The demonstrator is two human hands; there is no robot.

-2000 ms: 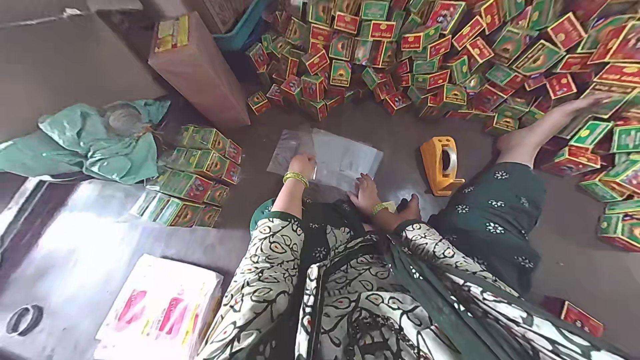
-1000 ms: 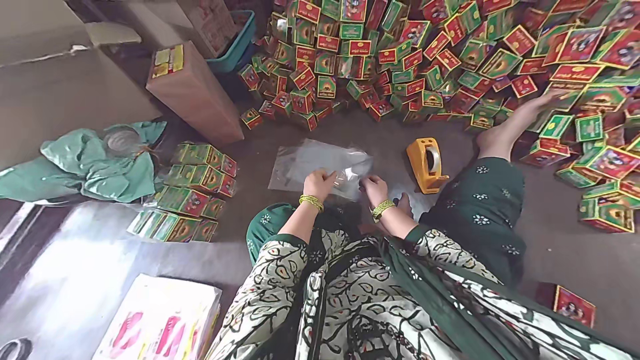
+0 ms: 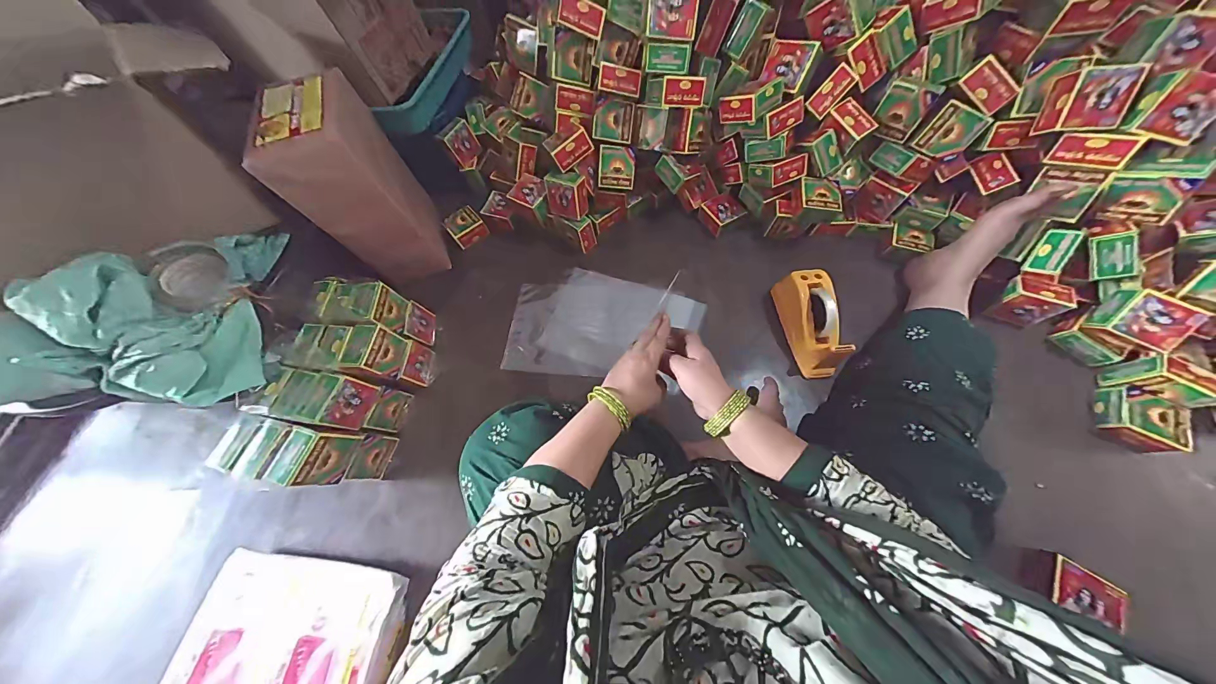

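My left hand [image 3: 643,366] and my right hand [image 3: 696,372] are close together in front of my lap. Between them, a thin clear plastic piece [image 3: 671,291] sticks up from my left fingers, seen nearly edge-on; whether my right fingers also grip it cannot be told. Beyond my hands, clear plastic sheets or bags [image 3: 579,323] lie flat on the dark floor. A yellow tape dispenser [image 3: 810,323] with a roll of tape stands right of my hands.
Many small red and green cartons [image 3: 684,114] are heaped at the back and right. Wrapped carton bundles [image 3: 332,399] lie at left, near green cloth [image 3: 133,323]. A tall brown box [image 3: 347,180], a teal crate [image 3: 427,81], a printed white pack [image 3: 285,617] and a single carton [image 3: 1088,594] surround me.
My hands were apart on the plastic sheets two seconds ago; they have come together. The thin plastic piece now stands up from my left fingers.
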